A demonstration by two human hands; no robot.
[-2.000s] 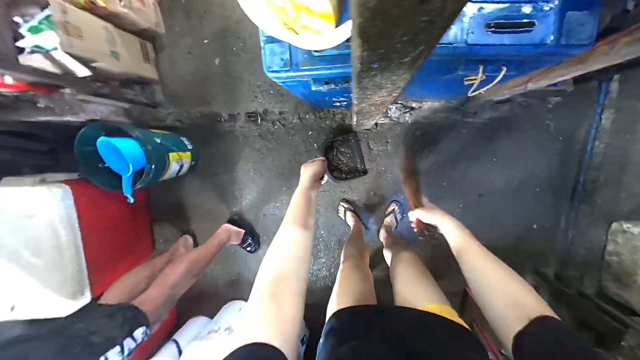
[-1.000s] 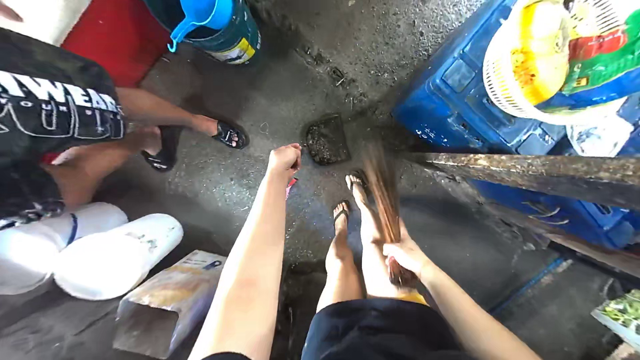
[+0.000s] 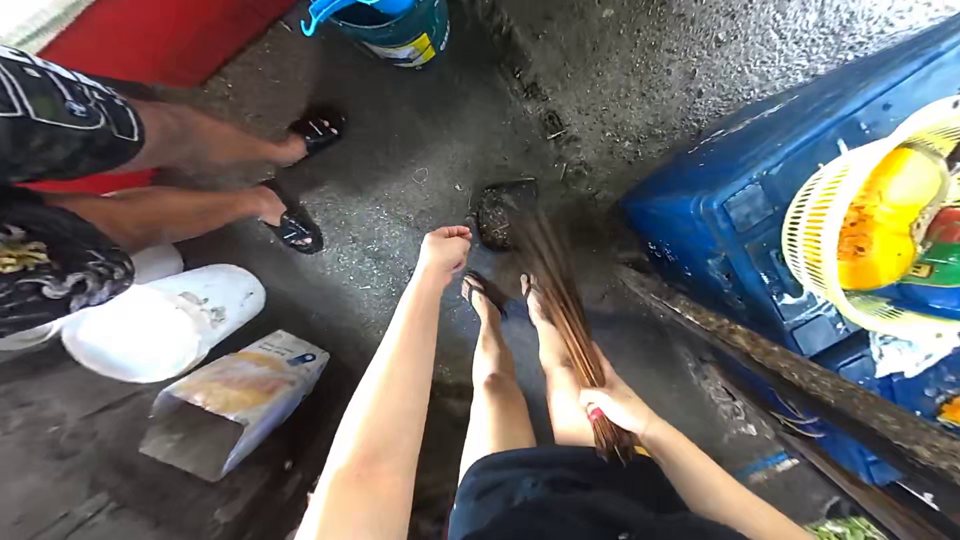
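My right hand is closed around a stick broom, a bundle of thin brown sticks, near its butt end. The far ends of the sticks are blurred and reach to the right side of a black dustpan on the wet floor. Dark debris lies in the dustpan. My left hand is curled into a fist just to the left of and above the dustpan; whether it grips a handle is hidden. My two feet in flip-flops stand below the dustpan.
A person's legs and black sandals are at left, near white buckets and a cut-open container. A dark green bucket with a blue dipper is above. Blue crates, a basket and a worn beam are at right.
The view has swung and shifted a lot. The broom, blurred and to the dustpan's right two seconds ago, now has its tips at the dustpan. The other person's feet have moved.
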